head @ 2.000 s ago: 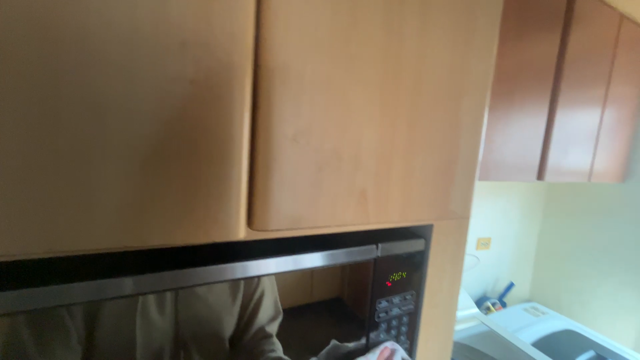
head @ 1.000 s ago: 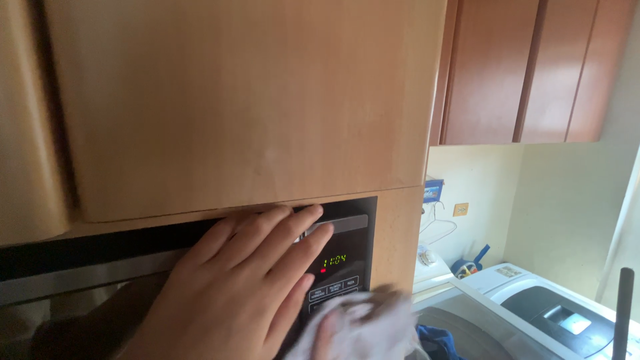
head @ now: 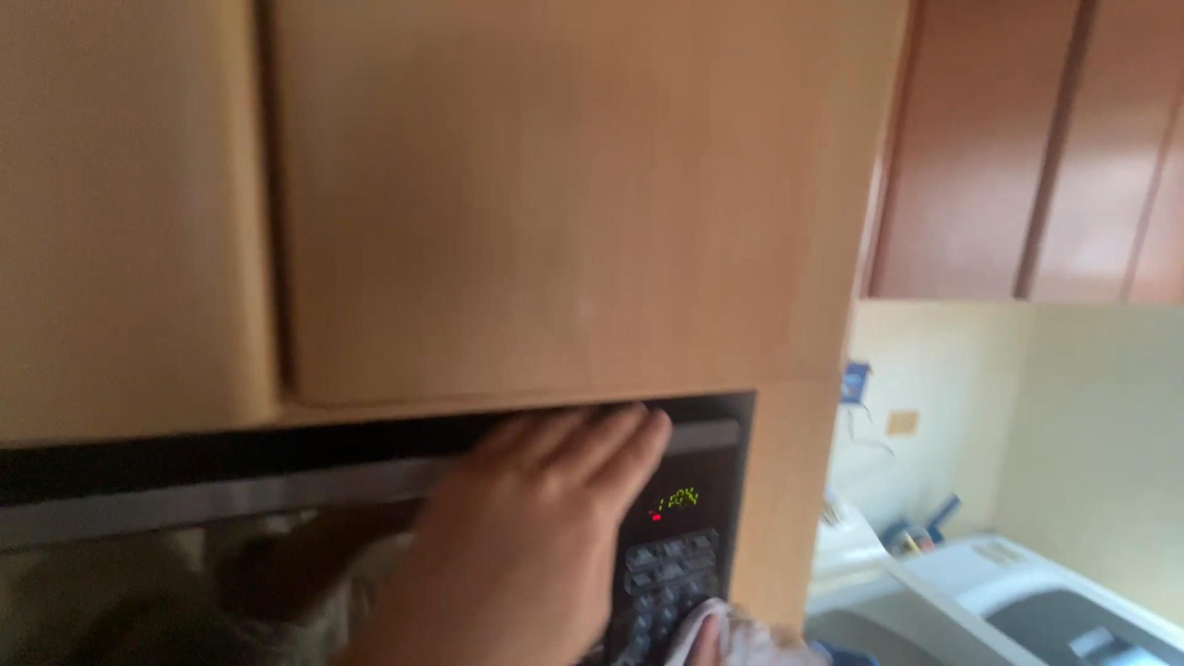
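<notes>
A black built-in microwave oven (head: 689, 462) with a lit display and keypad sits beneath light wooden cabinet doors. My left hand (head: 527, 546) lies against the top of its front, fingertips at the upper edge left of the display; it grips nothing that shows. Low in the view, my right hand (head: 708, 643) is mostly hidden by a whitish cloth (head: 749, 643) that it holds at the lower part of the keypad. Both hands are blurred.
A light wooden cabinet door (head: 573, 203) is close above the microwave. At right, reddish wall cabinets (head: 971, 157) hang over a white top-lid washing machine (head: 980, 555). Blue-handled things (head: 930, 532) stand behind it, near a wall outlet (head: 902, 423).
My left hand, out of view two seconds ago, came onto the microwave's top front and stays there. The cloth is lower in the view than one second ago.
</notes>
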